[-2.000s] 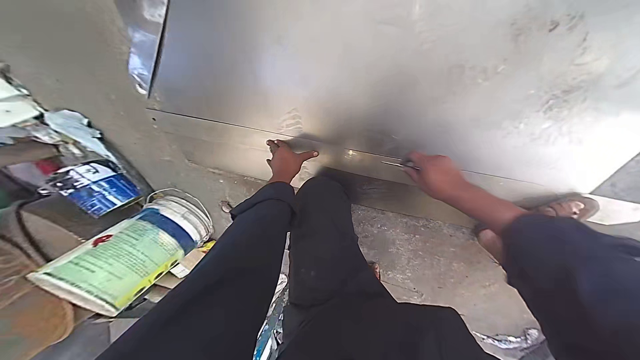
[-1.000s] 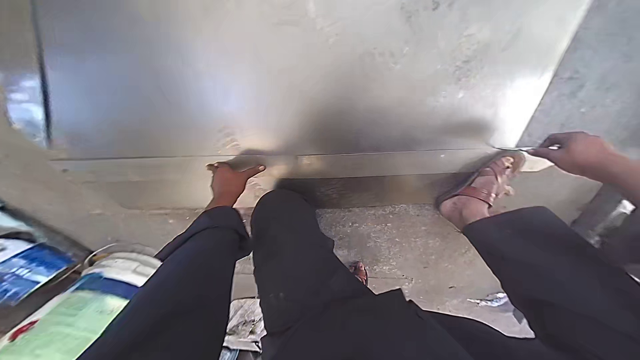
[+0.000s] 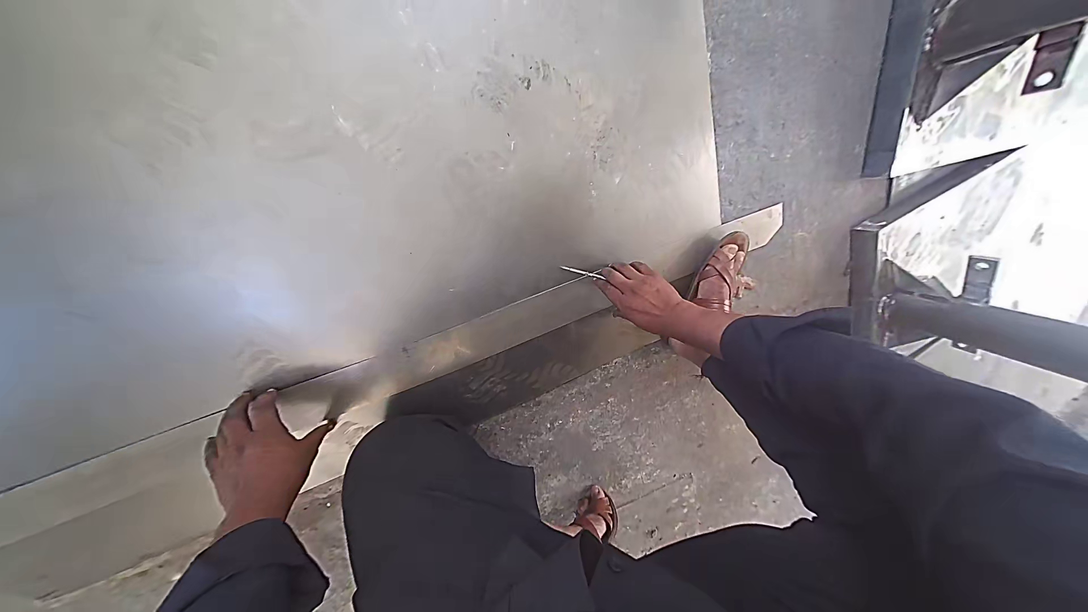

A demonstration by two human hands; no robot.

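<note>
A large sheet of shiny metal (image 3: 340,187) fills the upper left of the view. Along its near edge runs a straight metal strip (image 3: 476,331), with a thin dark line between the two. My left hand (image 3: 263,455) presses on the strip and the sheet's edge at the lower left, fingers and thumb spread, holding nothing. My right hand (image 3: 639,296) rests at the strip farther right, closed on a thin pointed metal tool (image 3: 582,273), whose tip points left over the sheet. The tool's exact kind cannot be told.
My sandalled foot (image 3: 718,272) stands on the strip's right end; the other foot (image 3: 595,512) is on the concrete floor (image 3: 680,476). A dark steel frame (image 3: 867,280) stands at the right. A grey surface (image 3: 790,110) lies beyond the sheet's right edge.
My right hand, with the thin tool, has come back left along the strip from beyond my foot. My left hand stays on the strip. The view has swung right; the buckets are out of it.
</note>
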